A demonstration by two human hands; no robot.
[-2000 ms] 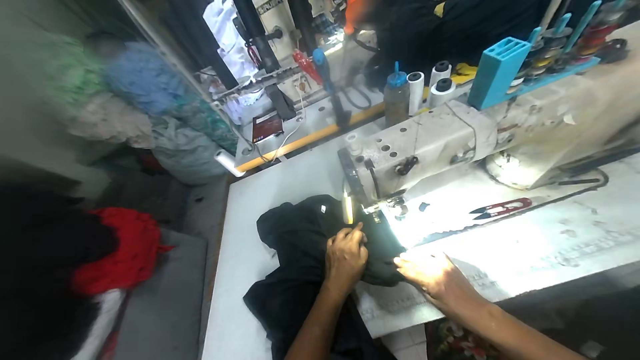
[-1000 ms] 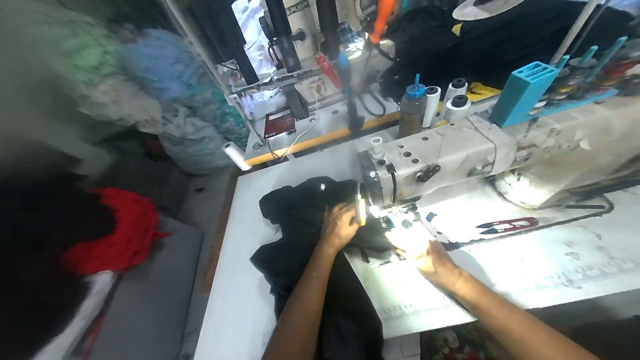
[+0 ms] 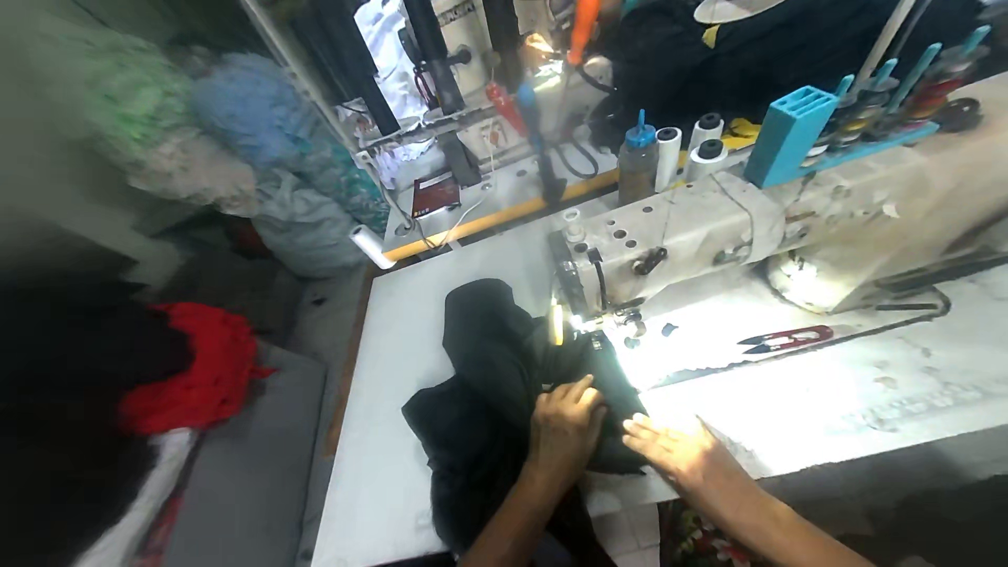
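Black fabric (image 3: 488,370) lies bunched on the white table, and part of it runs under the needle area of a sewing machine (image 3: 677,228). My left hand (image 3: 565,417) rests on this fabric, fingers bent, just in front of the needle area; whether it pinches the cloth cannot be told. My right hand (image 3: 677,449) lies to the right with fingers stretched out, its fingertips at the fabric's right edge. A bright lamp lights the machine bed beside the needle. The presser foot is mostly hidden by glare.
Red-handled thread snips (image 3: 787,339) lie on the machine bed. Thread cones (image 3: 706,160), an oil bottle (image 3: 637,169) and a blue holder (image 3: 790,135) stand behind or on the machine. A white roll (image 3: 372,246) sits at the table's back left corner. Red cloth (image 3: 197,366) lies at left.
Both hands have moved from close by the needle toward the table's front edge. The black fabric has shifted and now spreads differently on the table.
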